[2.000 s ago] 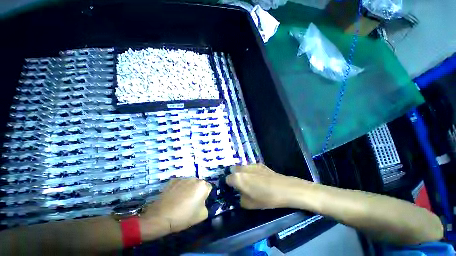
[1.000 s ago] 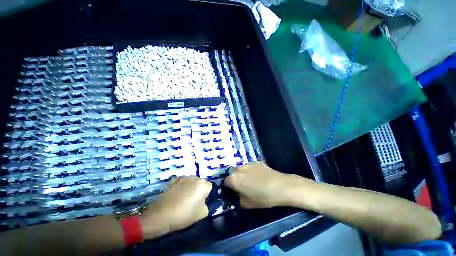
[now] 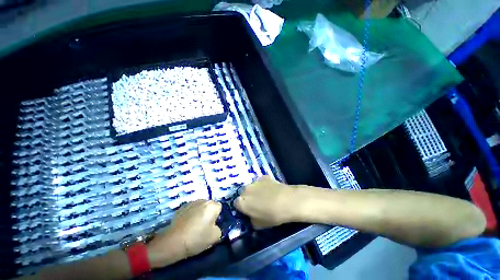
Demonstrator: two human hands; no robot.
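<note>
My left hand (image 3: 193,228), with a red band at the wrist, is at the near right part of the large black tray (image 3: 296,123). My right hand (image 3: 264,201) is close beside it. The fingers of both hands are curled and end in black coverings; whether they grip a small part is hidden. Rows of silver notched metal strips (image 3: 104,180) fill the tray floor. A shallow black box heaped with small white parts (image 3: 167,98) lies on the strips at the back.
A green mat (image 3: 329,104) is right of the tray, with a clear plastic bag (image 3: 341,48) on it. A white cloth (image 3: 264,24) lies at the tray's back corner. A blue cord (image 3: 359,98) hangs over the mat. More silver strips in black trays (image 3: 426,136) are at lower right.
The camera view has tilted and shifted, so the tray appears rotated and more of the trays at lower right shows. Both hands remain close together at the same part of the tray.
</note>
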